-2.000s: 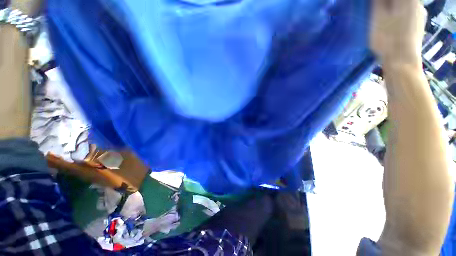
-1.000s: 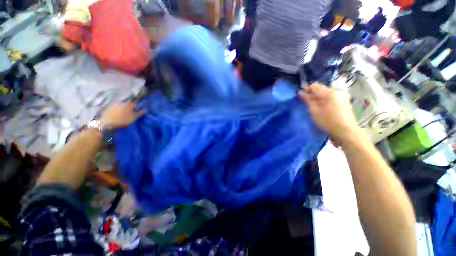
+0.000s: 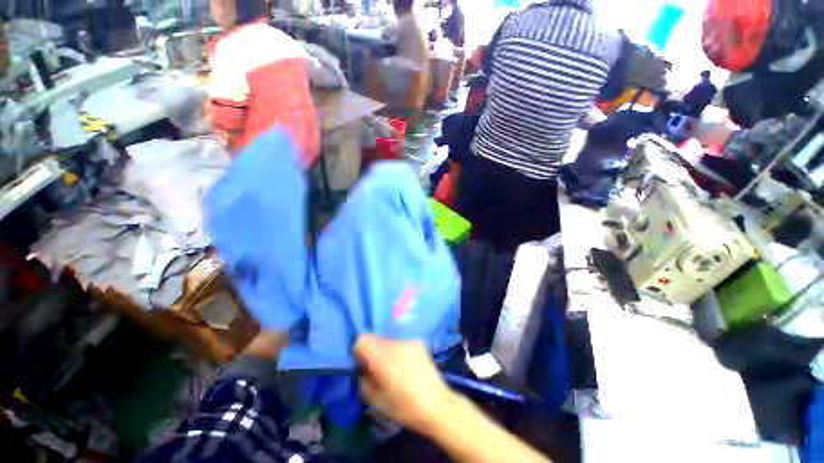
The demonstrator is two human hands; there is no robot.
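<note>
A light blue garment (image 3: 388, 262) is held up in front of me, with two raised lobes and a small pink mark on its right part. Darker blue cloth hangs below it. My right hand (image 3: 397, 380) grips its lower edge near the middle. My left hand (image 3: 264, 345) is at its lower left edge, mostly covered by the cloth and blurred, so its fingers do not show.
A cream sewing machine (image 3: 678, 235) stands on the white table (image 3: 664, 380) at right, beside a green block (image 3: 754, 294). A person in a striped top (image 3: 547, 86) stands ahead; another in red and white (image 3: 271, 90) is at left. Grey cloth pieces (image 3: 172, 190) lie at left.
The garment has moved down and its light blue side now shows instead of mostly dark blue. My hands have come closer together and lower. The view has lifted to show more of the room.
</note>
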